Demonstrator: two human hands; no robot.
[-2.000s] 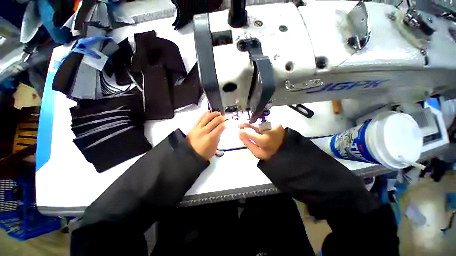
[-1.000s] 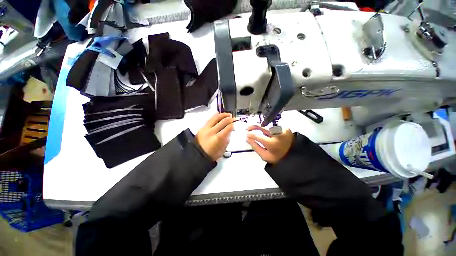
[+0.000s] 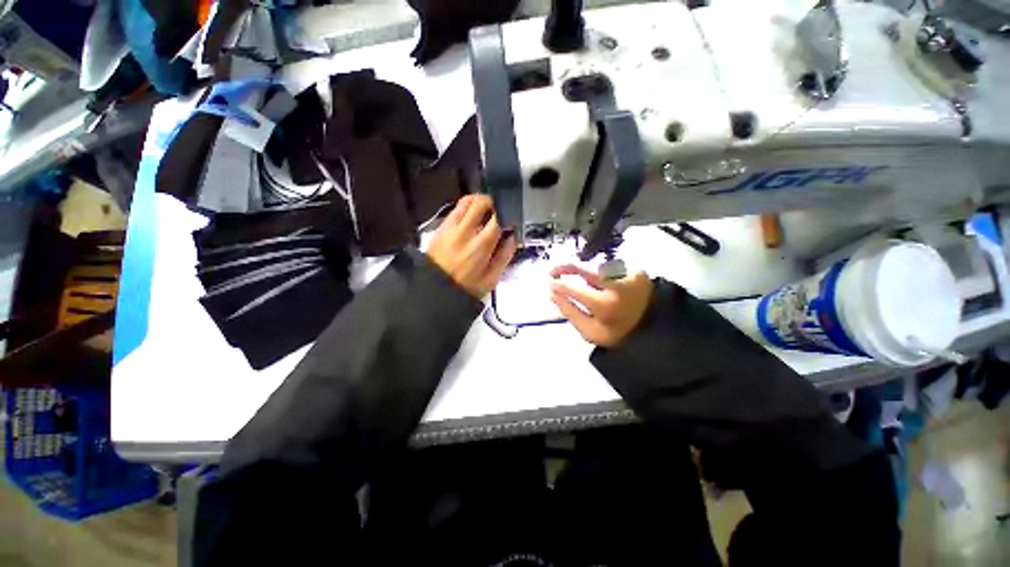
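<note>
My left hand (image 3: 474, 246) is beside the left guard bar of the white sewing machine (image 3: 687, 144), its fingers bent near the dark pile. My right hand (image 3: 604, 305) is at the right of the needle area (image 3: 545, 246), fingertips close together, with a small silvery-grey thing (image 3: 611, 268) at a finger. Any piece under the fingertips is hidden or too small to tell. A dark curved edge (image 3: 501, 325) shows on the table between the hands. A fanned stack of black pieces (image 3: 271, 294) lies left of my left hand.
Loose black pieces (image 3: 382, 166) lie behind the stack, with a grey and black bundle (image 3: 230, 161) at far left. Black snips (image 3: 691, 237) lie under the machine arm. A white tub (image 3: 897, 301) stands at right. A blue crate (image 3: 67, 449) is at lower left.
My left hand has moved up and away from the needle area, towards the loose pile. The dark curved edge shows more. My right hand has stayed near the needle.
</note>
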